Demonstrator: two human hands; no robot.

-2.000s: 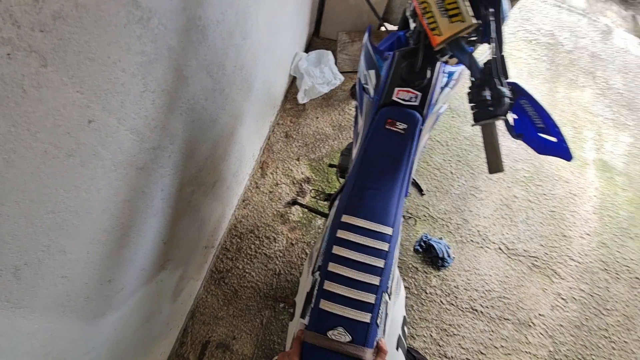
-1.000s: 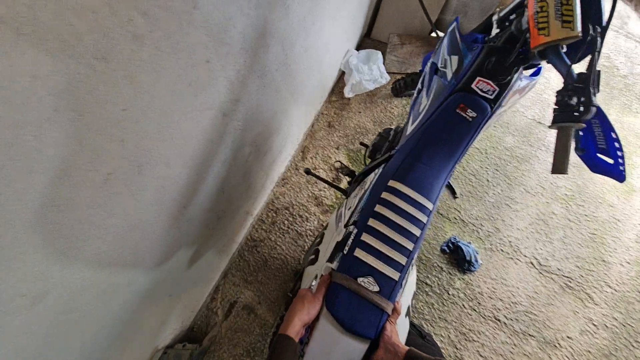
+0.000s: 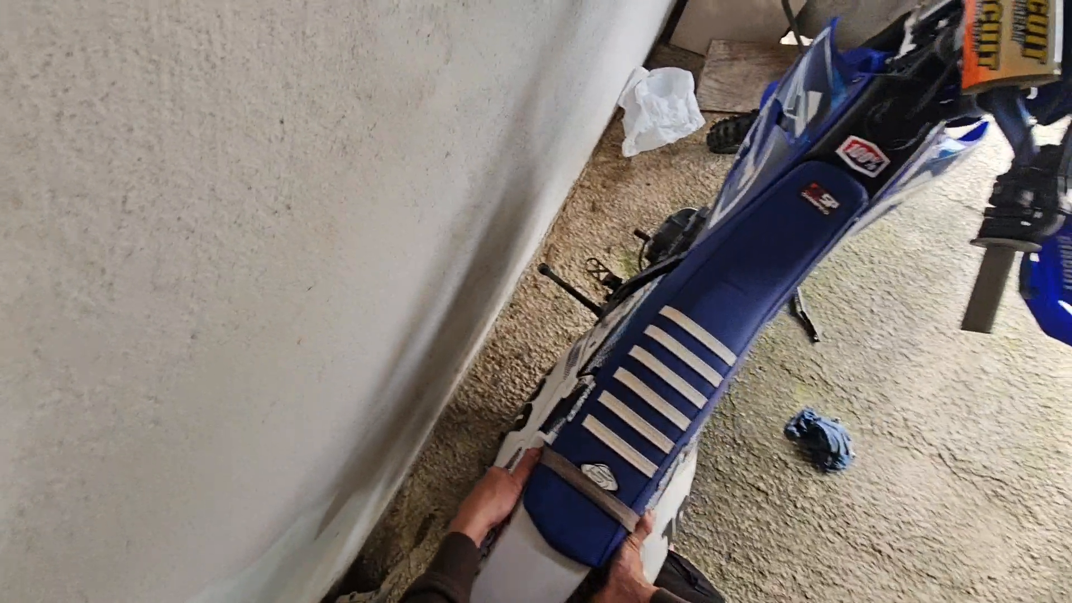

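A dirt bike with a long blue seat (image 3: 720,276) runs from the bottom middle to the upper right. Pale ribs cross the seat, and a brown strap (image 3: 590,488) spans its rear part. My left hand (image 3: 494,502) is against the bike's left side, at one end of the strap. On the other side, at the strap's opposite end, is my right hand (image 3: 628,565). Both hands seem to grip the bike from its sides; the fingers are partly hidden beneath the edges. The white rear fender (image 3: 532,561) lies between my forearms.
A pale plastered wall (image 3: 293,251) rises close on the left. On the rough concrete floor are a white plastic bag (image 3: 660,109), a wooden board (image 3: 741,75) and a crumpled blue cloth (image 3: 821,439). The handlebar grip (image 3: 990,289) juts out at upper right.
Two seconds ago only my fingertips showed at the seat's rear; now both hands and sleeves are in view at its sides. The bike appears more slanted to the right, partly because the view has turned.
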